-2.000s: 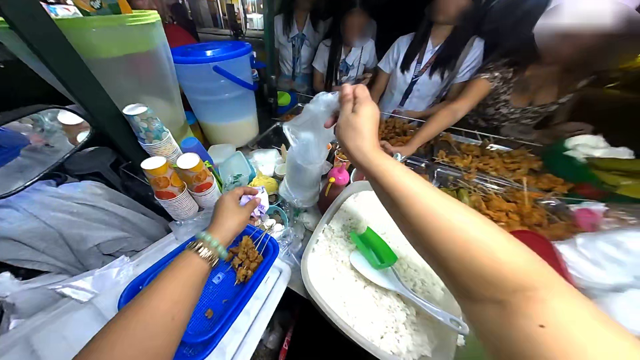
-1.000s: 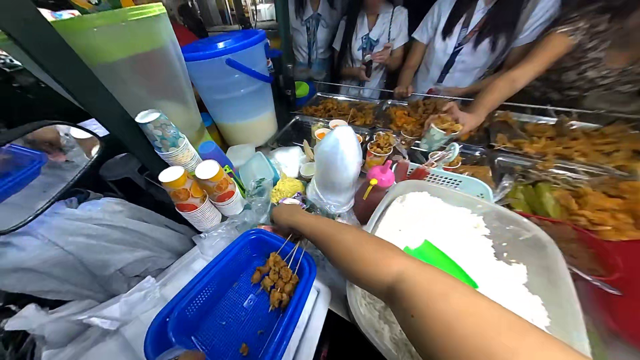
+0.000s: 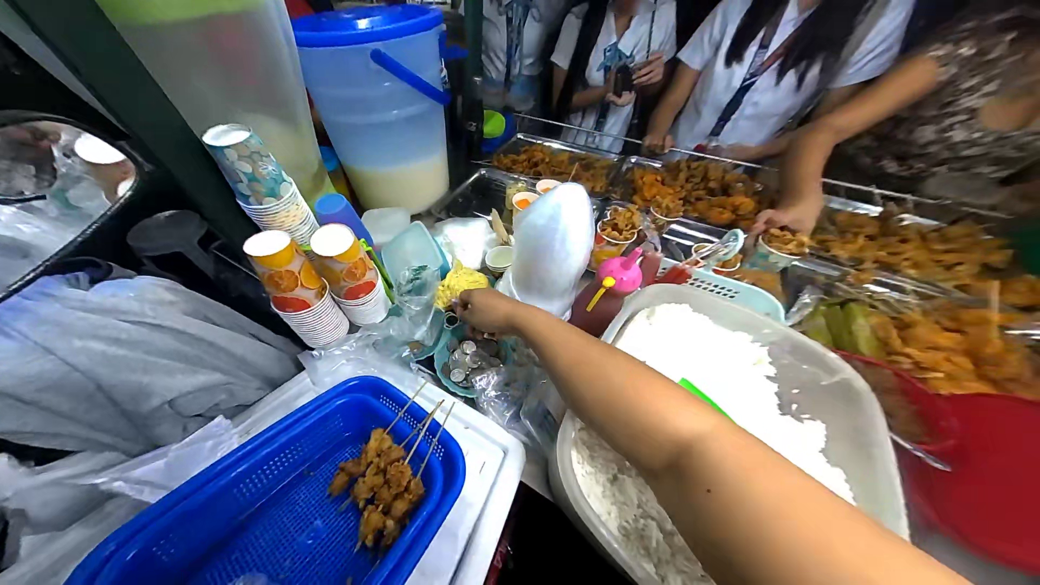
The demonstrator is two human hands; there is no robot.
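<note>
My right hand (image 3: 486, 312) reaches across the stall, fingers bent downward, above a teal bowl of coins (image 3: 470, 357) and against a yellow shredded food (image 3: 460, 283); whether it holds anything is hidden. Just behind it stands a bulging whitish plastic bag (image 3: 554, 240). My left hand is out of the frame. Under my right forearm lies a large tub of white rice (image 3: 873, 439) with part of a green scoop (image 3: 704, 396) showing. Skewered browned meat (image 3: 380, 487) rests in a blue plastic basket (image 3: 268, 455) at the lower left.
Stacked paper cups (image 3: 351, 272) and a blue-lidded bucket (image 3: 378, 106) stand at the left. A pink bottle (image 3: 622, 273) is beside the tub. Metal trays of fried food (image 3: 695, 191) line the far side, where a person's hand (image 3: 792, 218) touches a filled cup. Other people stand behind.
My right hand has come down from holding up the clear bag to the coin bowl. My left hand, earlier over the blue basket's far end, has left view. The bag now stands upright on the stall.
</note>
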